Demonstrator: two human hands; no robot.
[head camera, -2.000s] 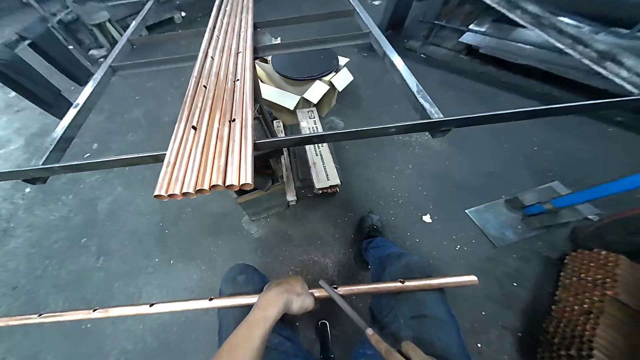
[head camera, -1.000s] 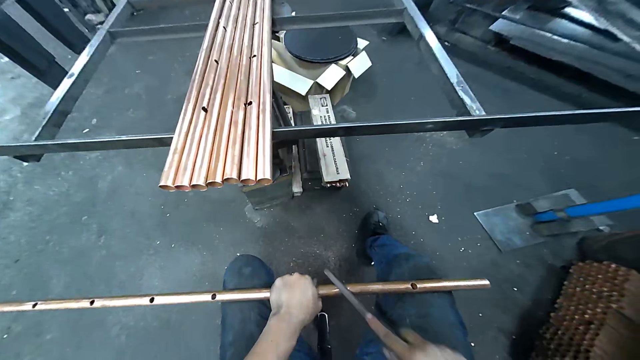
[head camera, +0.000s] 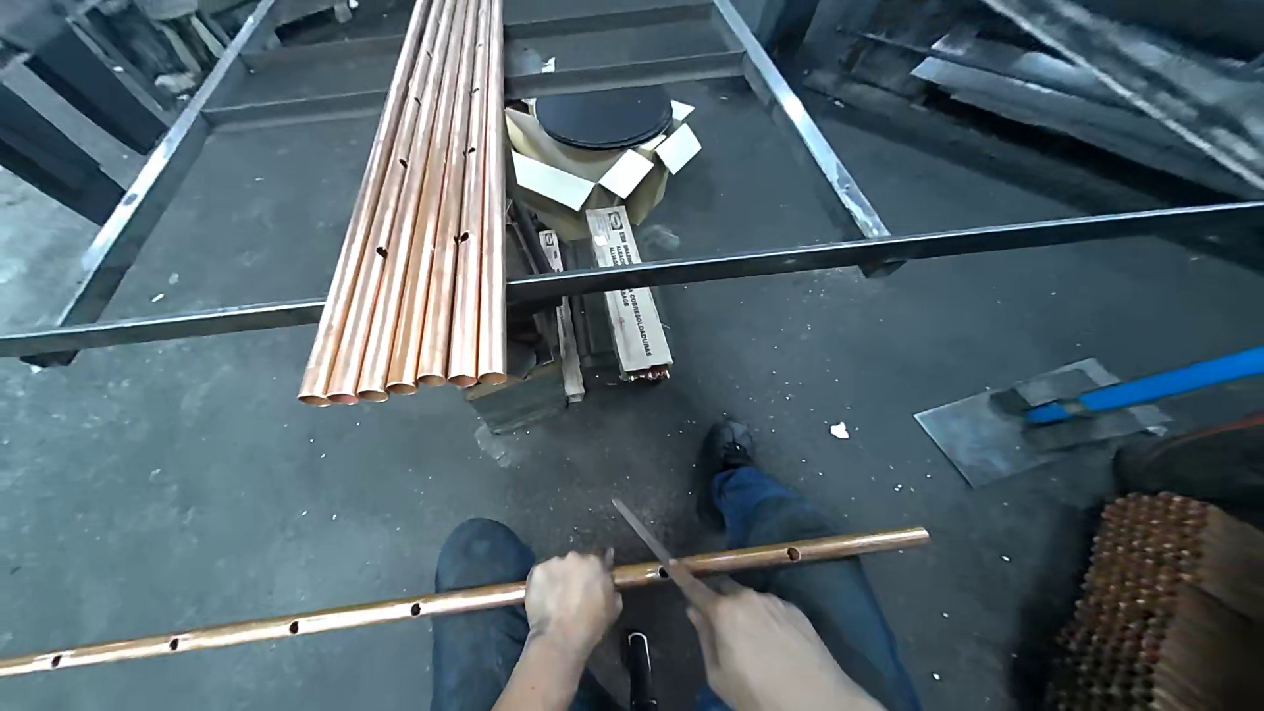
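Observation:
A long copper pipe (head camera: 464, 599) with a row of drilled holes lies across my thighs. My left hand (head camera: 573, 597) is closed around it near the left knee. In my right hand (head camera: 755, 632) is a thin metal file (head camera: 642, 530), whose blade slants up and left across the pipe beside one of the holes. Another hole shows to the right of it, near the pipe's right end. The file's handle is mostly hidden by the fingers.
More drilled copper pipes (head camera: 425, 257) rest side by side on a steel frame (head camera: 770, 262). Under it stand an open carton (head camera: 553, 183) and a narrow printed box (head camera: 632, 326). On the right are a metal plate (head camera: 987, 430) with a blue handle (head camera: 1185, 383) and bundled copper pipes (head camera: 1136, 583).
My right hand has moved up toward the pipe, and more of it now shows. The left hand keeps its grip on the pipe.

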